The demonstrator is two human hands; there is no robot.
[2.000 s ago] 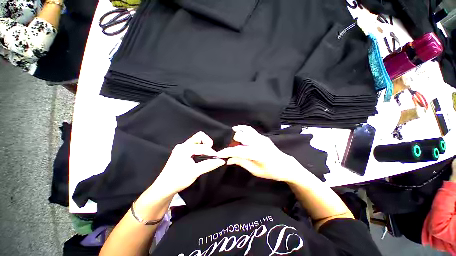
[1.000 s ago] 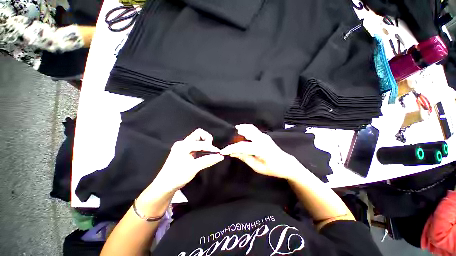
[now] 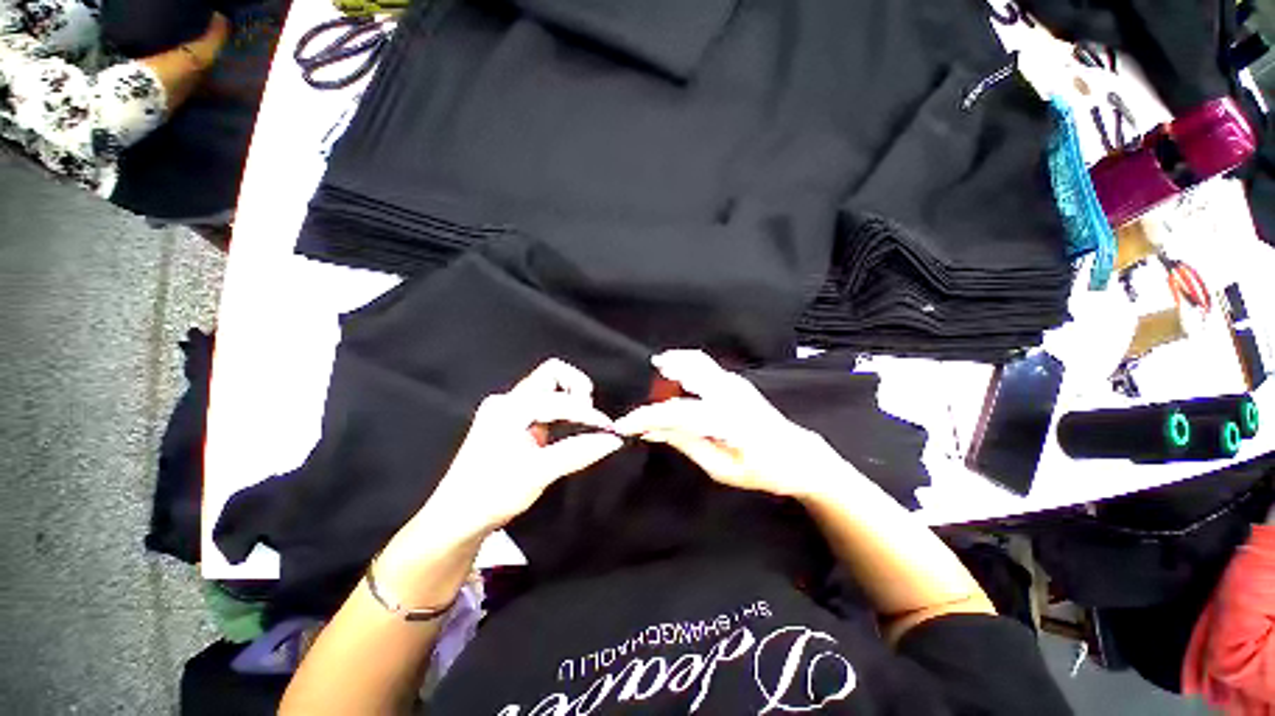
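A loose black garment piece (image 3: pixel 420 350) lies crumpled over the near part of the white table and its edge. My left hand (image 3: pixel 524 441) pinches a narrow dark fold of it between thumb and fingers. My right hand (image 3: pixel 713 427) pinches the same fold, and the fingertips of both hands nearly touch. A small red-orange spot shows by a finger of my right hand. Any needle or thread at the fingertips is too small to tell.
A stack of black garments (image 3: pixel 601 154) lies beyond. To the right are a smartphone (image 3: pixel 1015 420), black thread cones (image 3: pixel 1154 431), a blue pouch (image 3: pixel 1077 189), a magenta bottle (image 3: pixel 1172 158) and small scissors (image 3: pixel 1189 285). Large scissors (image 3: pixel 340 52) lie far left. People's sleeves show at left (image 3: pixel 70 112) and right (image 3: pixel 1233 636).
My hands stay close together on the fold, with only slight finger movement. The view has shifted slightly. The person at left has moved an arm.
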